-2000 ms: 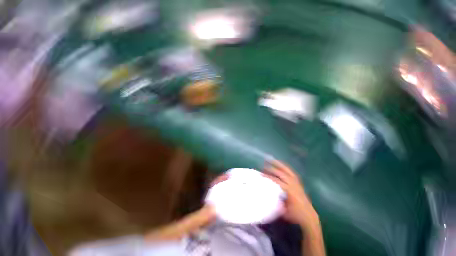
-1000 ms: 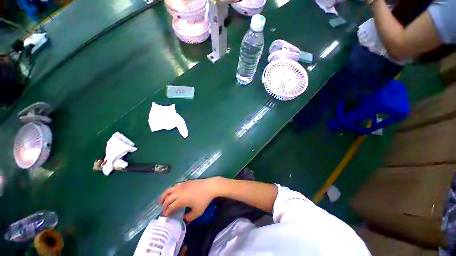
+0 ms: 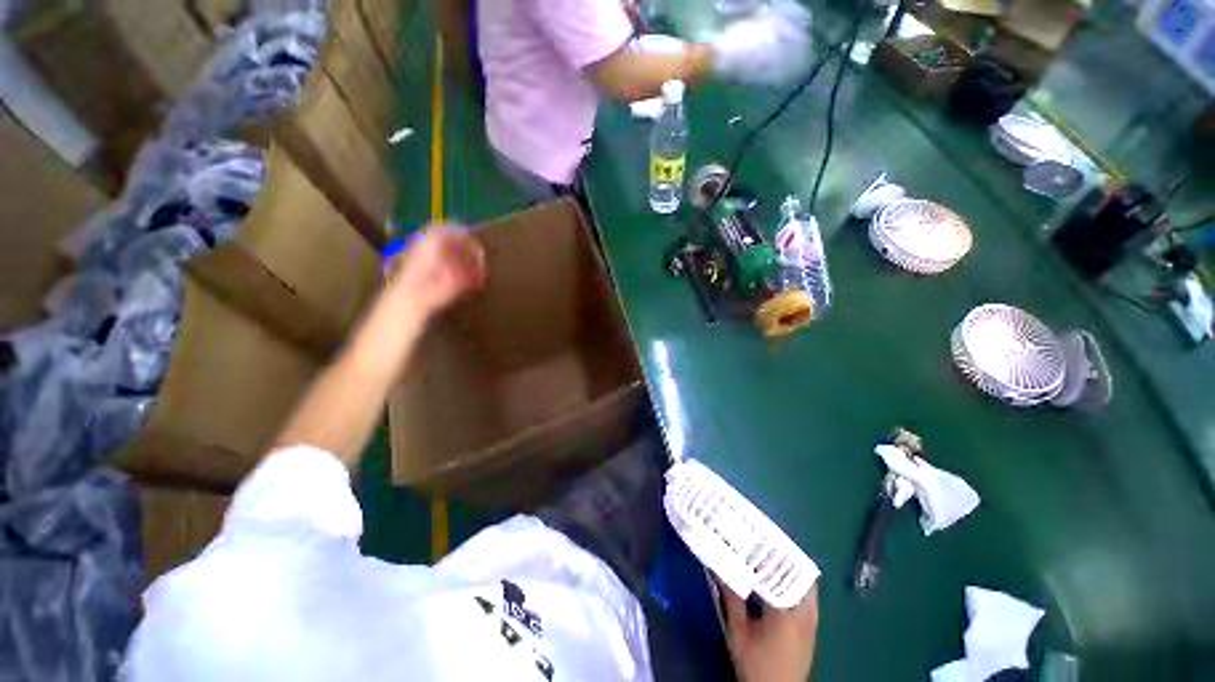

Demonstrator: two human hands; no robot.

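A white ribbed portable fan (image 3: 740,533) is at the near edge of the green bench, seen from its side. My right hand (image 3: 776,637) holds it from below at its near end; part of that hand is cut off by the bottom edge. My left hand (image 3: 442,267) is raised over the far left corner of an open brown carton (image 3: 513,446). It is blurred, and I cannot tell if its fingers are apart or hold anything.
A hammer (image 3: 873,533) lies right of the fan with a white cloth (image 3: 937,490) over it. Two more fans (image 3: 1009,354) lie beyond. A green device with a tan roll (image 3: 786,313) and bottles (image 3: 666,167) stand farther off. A person in pink (image 3: 540,87) is at the bench. Bagged parts (image 3: 80,453) fill cartons at left.
The view has swung left. My left hand now shows out over the carton, away from the fan. The fan is now held up by my right hand at the bench edge.
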